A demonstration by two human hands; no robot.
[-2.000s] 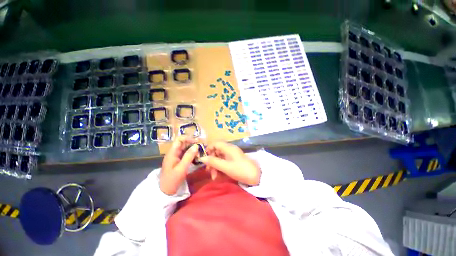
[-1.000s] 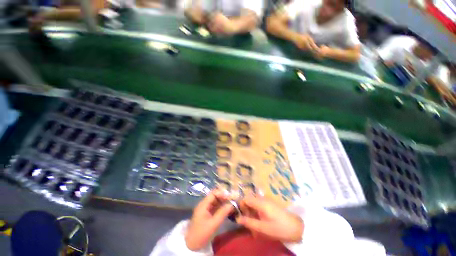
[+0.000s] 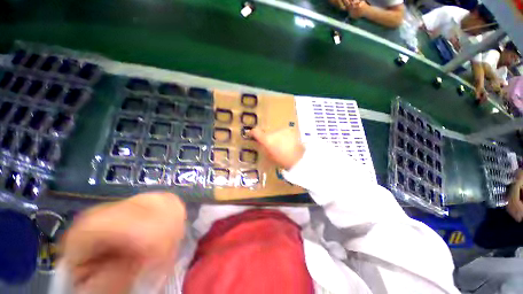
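My right hand point(image 3: 280, 147) reaches over the clear blister tray point(image 3: 209, 186), with its fingertips on a black housing frame point(image 3: 246, 132) at a pocket in the tray's right column. My left hand point(image 3: 126, 232) is raised at the lower left, large and blurred; whether it holds anything cannot be told. Other black square frames sit in the tray's pockets. The tan cardboard point(image 3: 278, 109) lies partly under the tray. A few blue pieces point(image 3: 280, 173) show beside my right wrist; my hand and sleeve hide that area. The white sheet point(image 3: 338, 129) with dark dashes lies to the right.
Stacked filled trays stand at the left point(image 3: 43, 109) and right point(image 3: 417, 155). A green conveyor point(image 3: 189, 37) carries small parts behind the bench. People in white sit across it at the upper right. A round blue stool point(image 3: 16, 244) is at the lower left.
My hands have parted. The right one has moved forward to the tray with the frame, into a pocket that was empty. The left one has moved left and nearer the camera. The view has shifted.
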